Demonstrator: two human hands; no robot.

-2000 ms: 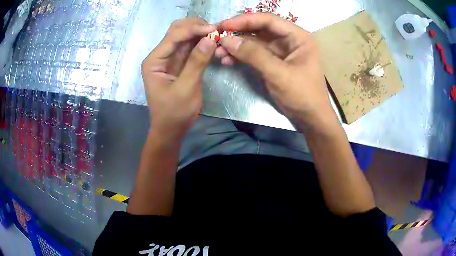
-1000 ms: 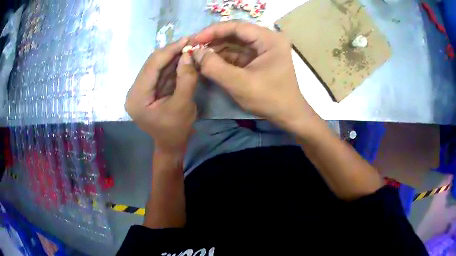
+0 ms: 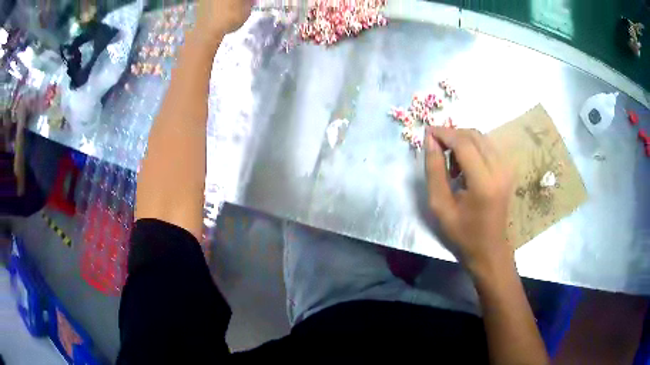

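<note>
A small loose pile of red-and-white parts (image 3: 423, 108) lies on the metal table. My right hand (image 3: 474, 189) is at the near edge of this pile, thumb and index fingertips close together; whether they hold a part cannot be told. My left arm reaches far forward, and my left hand (image 3: 227, 14) is cut off by the top edge, its fingers out of the picture. A larger red-and-white heap (image 3: 342, 20) lies to the right of it. A brown cardboard pad (image 3: 524, 142) with dark spots and a small white lump (image 3: 547, 179) lies right of my right hand.
Clear gridded trays (image 3: 128, 117) lie at the left, with pale parts (image 3: 153, 50) in rows. A white holed object (image 3: 599, 112) and red pieces (image 3: 643, 135) are at the right. A green surface (image 3: 527, 16) runs behind the metal table (image 3: 370, 178).
My hands were together at a small red-and-white part; they are now apart. My left hand has moved far forward, my right hand rightward to the small pile. The view has shifted, showing the larger heap.
</note>
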